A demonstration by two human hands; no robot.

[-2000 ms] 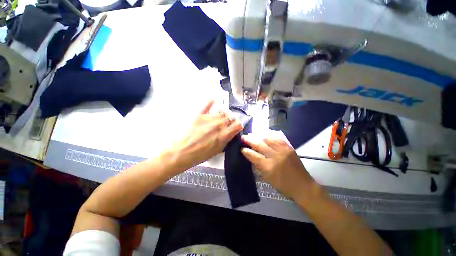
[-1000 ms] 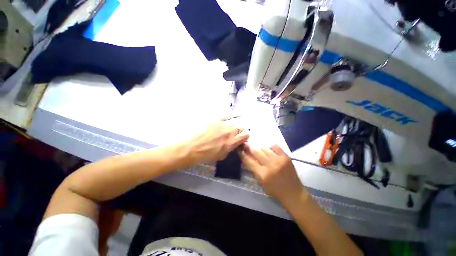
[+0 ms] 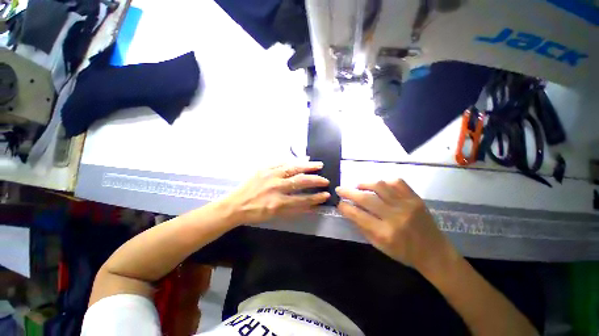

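Observation:
A narrow dark fabric strip (image 3: 324, 141) runs from the glare under the needle area (image 3: 347, 85) towards the table's front edge. The lockstitch machine head (image 3: 453, 36) with "JACK" lettering stands above it. My left hand (image 3: 279, 191) lies over the strip's left side, fingertips on its lower part. My right hand (image 3: 391, 213) has its fingertips at the strip's lower right edge, holding it near the front edge. The strip's near end is partly hidden by the fingers. Glare hides the presser foot and needle.
A dark cut piece (image 3: 131, 85) lies at table left, by a blue sheet (image 3: 126, 36). Dark cut panels (image 3: 266, 20) lie behind the needle area. Right of the needle are a dark fabric piece (image 3: 433, 105), orange snips (image 3: 469, 136) and black scissors (image 3: 519, 141). Another machine (image 3: 26, 88) stands left.
The strip now lies straight between needle area and front edge, with more of it showing above the hands. Both hands are nearer the front edge. The camera view has shifted.

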